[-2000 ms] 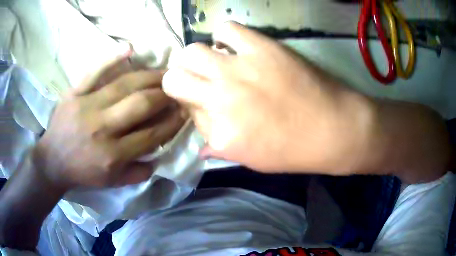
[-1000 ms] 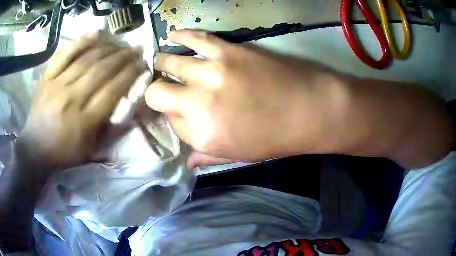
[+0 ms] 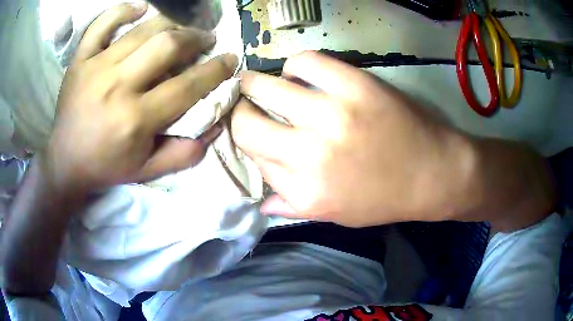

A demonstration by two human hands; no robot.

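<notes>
A white garment piece (image 3: 169, 219) lies bunched under both hands and hangs over the table's front edge at the left. My left hand (image 3: 125, 106) lies on the cloth, with thumb and fingers around a folded edge (image 3: 217, 110). My right hand (image 3: 339, 138) holds the same edge from the right with bent fingertips. The fingertips of both hands are close together at the fold. A blurred dark part hides some cloth above my left hand.
Scissors with a red and a yellow handle (image 3: 476, 66) lie at the upper right. A ribbed knob (image 3: 294, 12) stands at the top, over a worn, spotted bed plate (image 3: 371, 31). A dark basket (image 3: 462, 251) shows below the table at the right.
My left hand has moved from further left towards the fold and looks sharper. The knob, bed plate and scissors appear further right in the view. The dark bent machine part at upper left has left view.
</notes>
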